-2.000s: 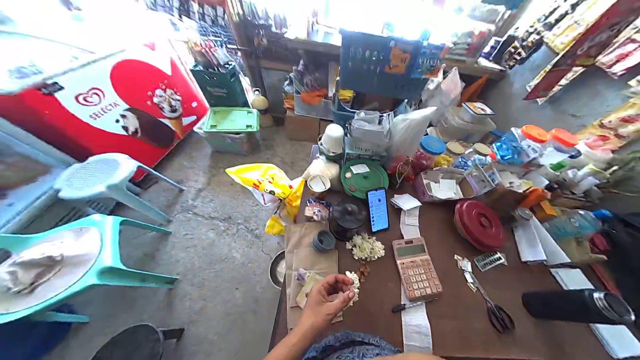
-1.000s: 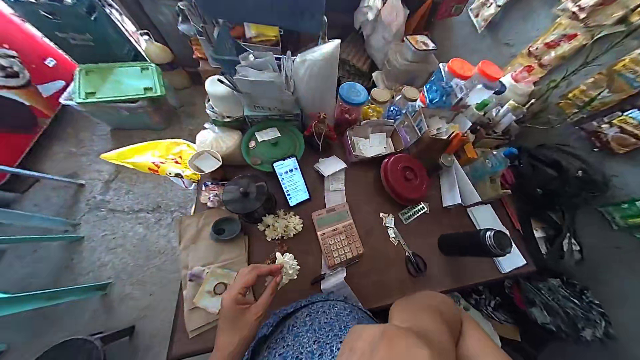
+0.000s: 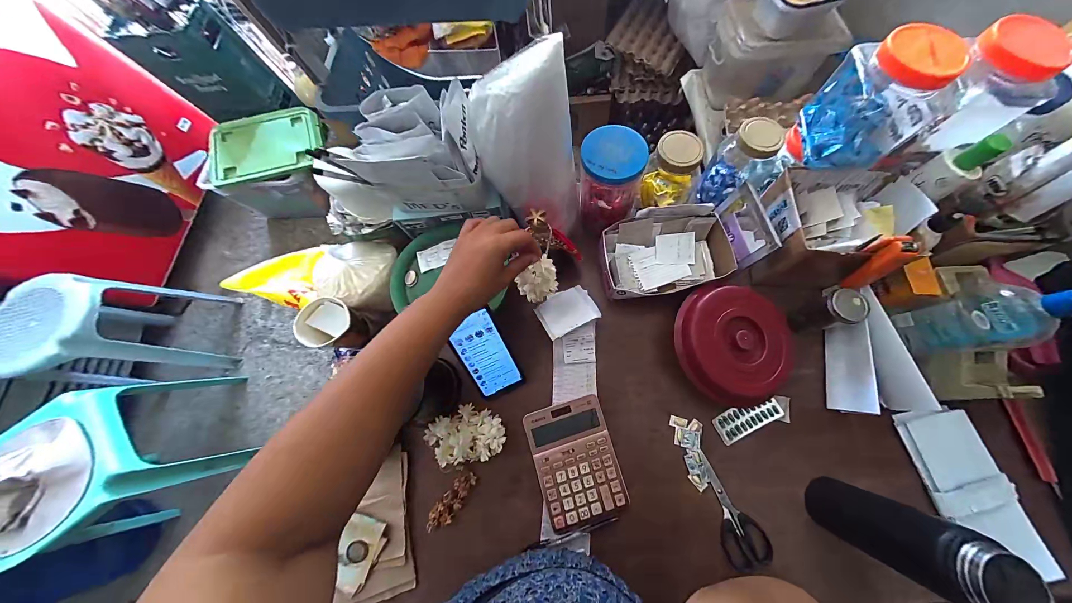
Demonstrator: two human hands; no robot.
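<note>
My left hand (image 3: pixel 490 255) reaches over the table from the lower left, its fingers pinched at the top of a small garland of white flowers (image 3: pixel 537 279). The garland hangs against a small red and gold ornament (image 3: pixel 548 234), partly hidden by the flowers. Under my wrist lie a green round lid (image 3: pixel 409 272) and a smartphone with its screen lit (image 3: pixel 486 352). A pile of white flowers (image 3: pixel 466 435) and a dried brown garland (image 3: pixel 452 500) lie left of the pink calculator (image 3: pixel 576 465). My right hand is outside the view.
Behind the ornament stand a white plastic bag (image 3: pixel 523 134) and a jar with a blue lid (image 3: pixel 614 172). A box of paper slips (image 3: pixel 666 251), a dark red round container (image 3: pixel 734 343), scissors (image 3: pixel 737 523) and a black bottle (image 3: pixel 913 536) are to the right. Plastic stools (image 3: pixel 126 452) stand left.
My left hand has moved from the near edge of the table, beside the brown paper, forward to the ornament, with the white flowers. The view has moved closer to the table.
</note>
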